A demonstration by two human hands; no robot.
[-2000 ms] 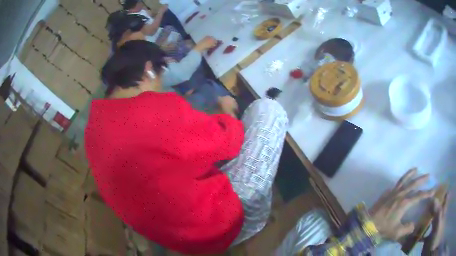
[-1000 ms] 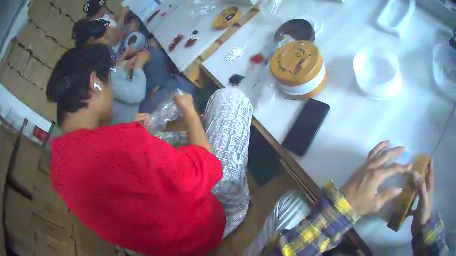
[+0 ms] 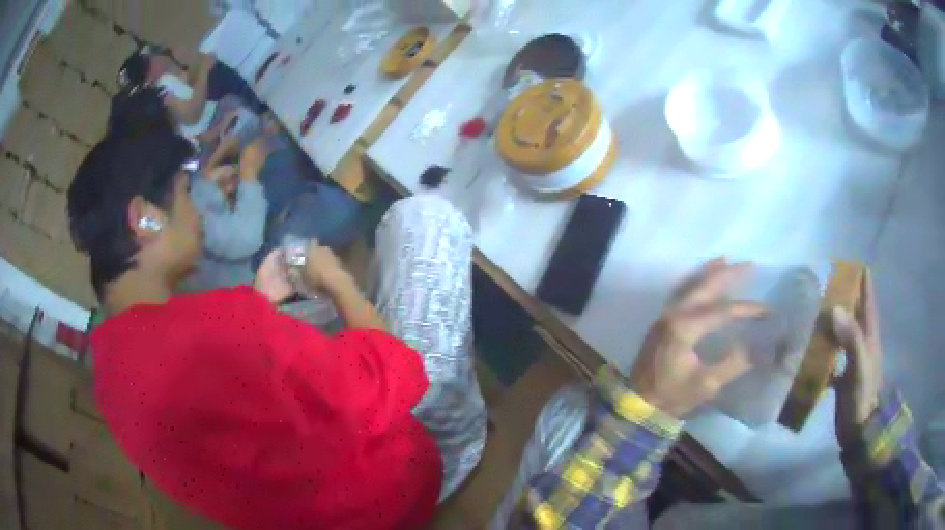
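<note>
My right hand (image 3: 858, 357) holds a wood-look lid (image 3: 826, 347), tilted nearly edge-on, above the bench at the lower right. A frosted translucent housing (image 3: 785, 357) is against the lid's left side; whether it is fixed there is unclear. My left hand (image 3: 692, 347) has its thumb and fingers curved around the housing's near part, slightly blurred. Another round wood-look lid on a white body (image 3: 554, 135) stands on the bench, with a black phone (image 3: 582, 254) in front of it.
A white bowl (image 3: 722, 122) and a clear tub (image 3: 883, 93) stand farther back. A dark round base (image 3: 546, 60) is behind the assembled unit. Small red parts (image 3: 473, 127) and dark bits (image 3: 433, 175) lie near the wooden edge. A person in red (image 3: 259, 404) sits close on the left.
The view has swung right, so bench items shift left. The lid has tilted, and more of the translucent housing now shows between my hands. The seated person's hands have moved lower.
</note>
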